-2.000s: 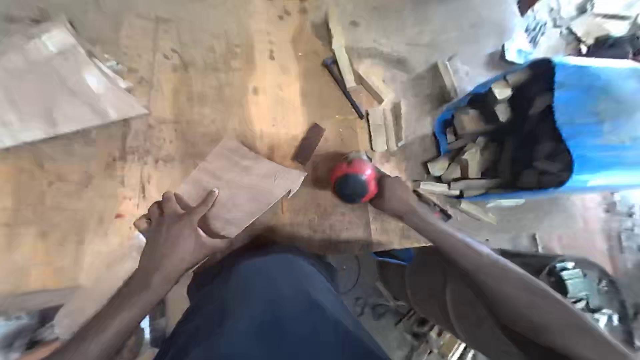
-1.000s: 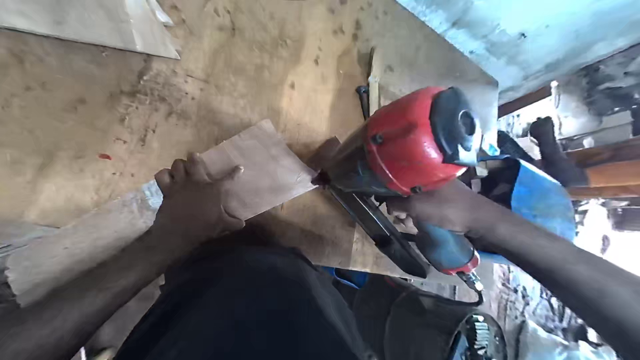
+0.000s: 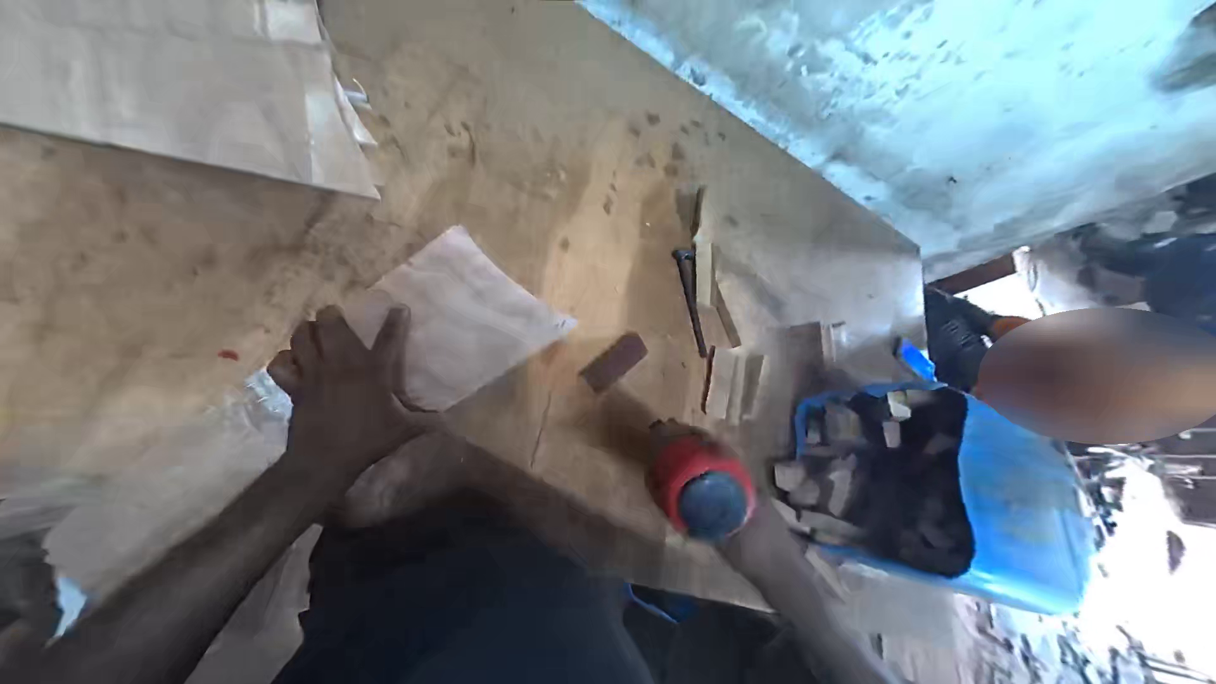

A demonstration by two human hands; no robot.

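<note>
My left hand [image 3: 347, 389] lies with fingers spread on the left edge of a thin, light brown sheet [image 3: 465, 318] on the wooden table. At the table's near edge, my right hand [image 3: 746, 537] is around a red and black air nailer [image 3: 701, 484], seen mostly from its round top end; the fingers are largely hidden behind it. A small dark brown block [image 3: 614, 362] lies between the sheet and the tool. Beyond it, a dark rod-like tool [image 3: 691, 299] lies beside narrow wood strips [image 3: 705, 271], with short wood pieces [image 3: 731, 383] nearer to me.
Large sheets [image 3: 190, 95] are stacked at the table's far left. A cut-open blue plastic container [image 3: 1026, 513] holding wood offcuts stands at the right. A pale blue wall [image 3: 883, 104] borders the table's far side. Another person [image 3: 959, 332] is at the right.
One second ago the nailer's nose was at the sheet's right corner; now my right hand has drawn it away, toward the table's near edge. My left hand stays on the sheet. The view has shifted.
</note>
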